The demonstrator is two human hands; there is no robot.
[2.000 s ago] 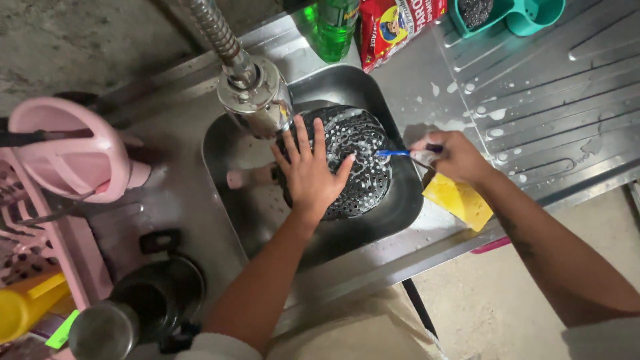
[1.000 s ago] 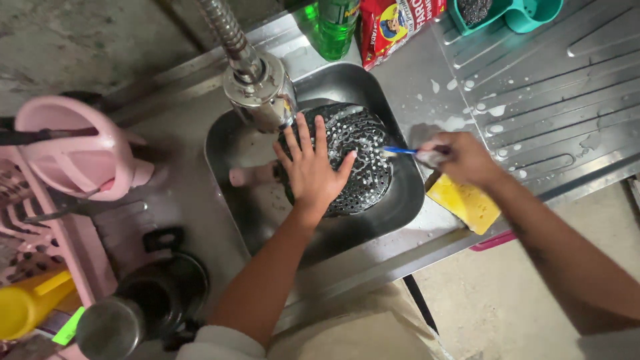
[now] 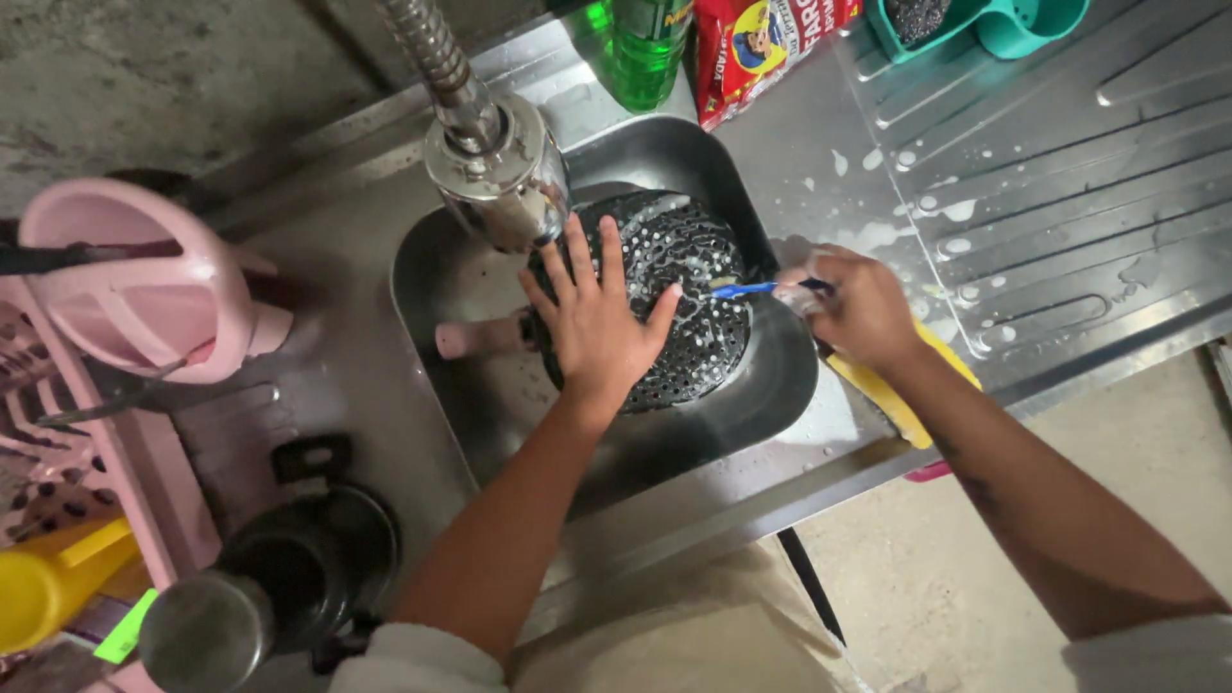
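Note:
A round black perforated pan [image 3: 698, 356] with a pink handle [image 3: 481, 339] lies in the stainless steel sink basin [image 3: 616, 481], wet with suds. My left hand [image 3: 602, 322] rests flat on its left part, fingers spread, gripping nothing. At the basin's right edge, my right hand [image 3: 857, 298] holds a blue toothbrush [image 3: 746, 290], whose bristled head touches the pan's right side. Just above my left fingertips hangs the metal faucet head [image 3: 500, 173]. A yellow cloth or sponge [image 3: 900, 385] lies under my right wrist, partly hidden.
Behind the basin stand a green bottle [image 3: 650, 53] and a red packet [image 3: 760, 48]. Teal containers [image 3: 1030, 29], one with a scouring pad [image 3: 914, 17], sit on the ridged drainboard [image 3: 1049, 192]. At left are a pink caddy [image 3: 144, 279], a pink dish rack [image 3: 164, 481], a yellow jug [image 3: 58, 577] and dark pots [image 3: 318, 549].
My right hand has shifted the toothbrush slightly over the pan's right side and now covers more of the yellow cloth or sponge. My left hand stays spread on the pan.

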